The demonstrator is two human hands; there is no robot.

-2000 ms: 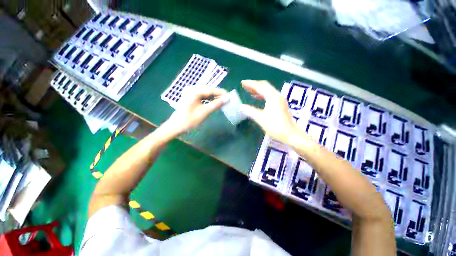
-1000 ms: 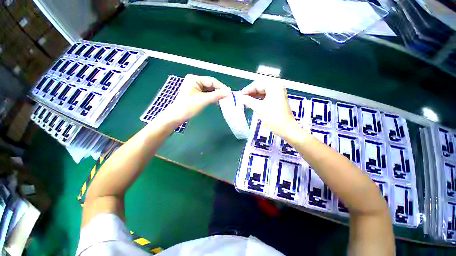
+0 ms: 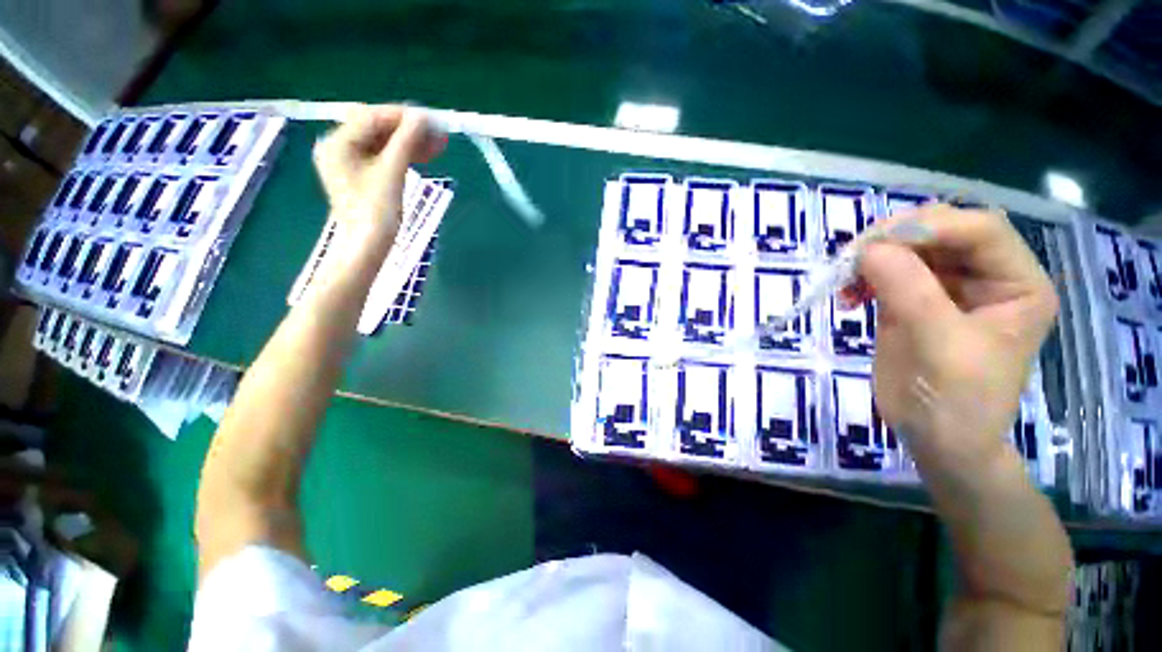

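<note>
My left hand (image 3: 372, 159) is raised over the back of the bench, its fingers pinched on a narrow pale strip (image 3: 506, 181) that hangs to the right. My right hand (image 3: 956, 299) is over the clear blister tray (image 3: 589, 334), its fingertips pinched on another thin pale, translucent strip (image 3: 809, 301) that points down and left across the tray. White display modules with dark borders (image 3: 705, 303) sit in the tray pockets. My right hand and forearm hide part of the tray's right side. Adhesive sheets with a dark grid (image 3: 410, 261) lie beside my left forearm, partly hidden by it.
Stacked filled trays (image 3: 210, 261) stand at the bench's left end, and more trays (image 3: 1111, 369) at the right. A pale strip edges the back of the green bench (image 3: 497, 369). Yellow-black tape (image 3: 381, 596) marks the floor, with white sheets (image 3: 77, 611) at lower left.
My hands, together over the gap between sheets and tray, have moved apart, left hand to the left and right hand over the tray. Each now holds a separate strip. The view has shifted.
</note>
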